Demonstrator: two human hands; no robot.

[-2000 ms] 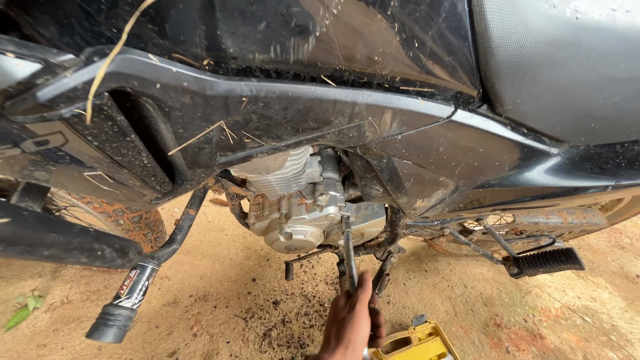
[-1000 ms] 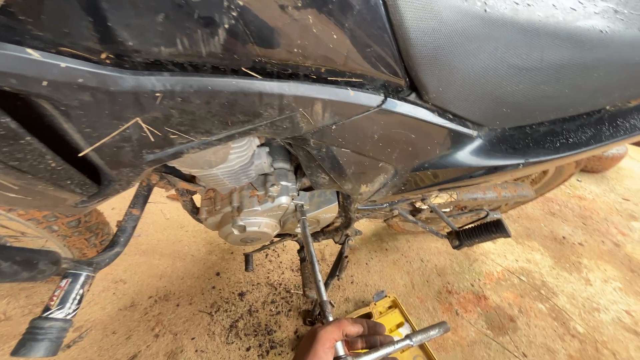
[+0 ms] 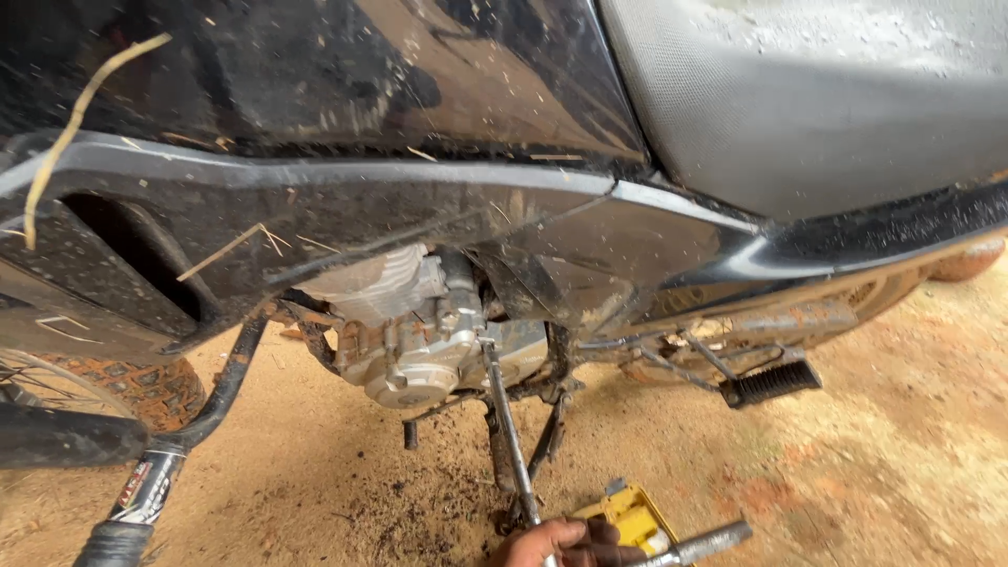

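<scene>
My left hand (image 3: 563,545) is at the bottom edge, its fingers curled around the lower part of a long metal socket wrench bar (image 3: 509,425). The bar slants up and left to the side of a motorcycle's engine (image 3: 409,366), where its top end meets the casing. A second metal bar, a handle (image 3: 713,542), sticks out to the right beside my fingers; how it joins the long bar is hidden at the frame's edge. My right hand is not in view.
A yellow plastic tool case (image 3: 634,512) lies on the dirt ground behind my hand. Above are the motorcycle's black side panel (image 3: 378,205) and grey seat (image 3: 756,118). A ribbed footrest (image 3: 772,383) juts out right; a black crash bar (image 3: 236,370) stands left.
My left hand stays on the long bar; the crosswise handle has come out to the right of my fingers, where two seconds ago it was barely seen.
</scene>
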